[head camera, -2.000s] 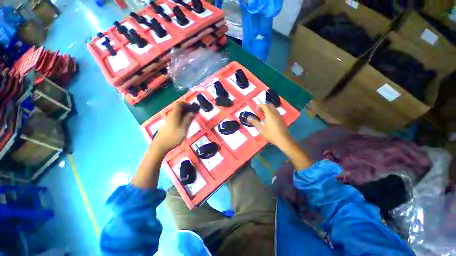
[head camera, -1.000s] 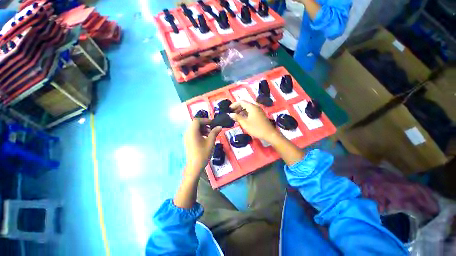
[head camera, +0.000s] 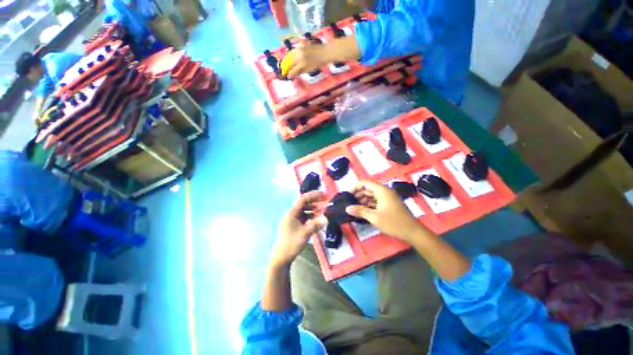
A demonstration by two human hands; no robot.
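The orange-red tray [head camera: 454, 207] lies in front of me at the edge of a green table, over my lap. Its pockets hold white paper cards and black watches, such as one at the right [head camera: 434, 186]. My left hand [head camera: 300, 225] and my right hand [head camera: 383, 210] both hold one black watch [head camera: 341, 209] between their fingertips, above the tray's near left part. Another watch [head camera: 333, 236] sits in the pocket just below it. My hands partly hide the pockets behind them.
Stacked trays [head camera: 281, 109] stand at the table's far end, where another person's hand [head camera: 303, 59] reaches over them. Clear film [head camera: 368, 107] lies between stack and tray. Cartons [head camera: 570, 157] stand at right, maroon cloth [head camera: 576, 281] near right. A tray trolley [head camera: 132, 166] and stool [head camera: 104, 309] are left.
My hands first worked apart over the tray, then came together on one watch and now hold it over the near left pockets. The view has turned left. Another person's arm now reaches over the stack.
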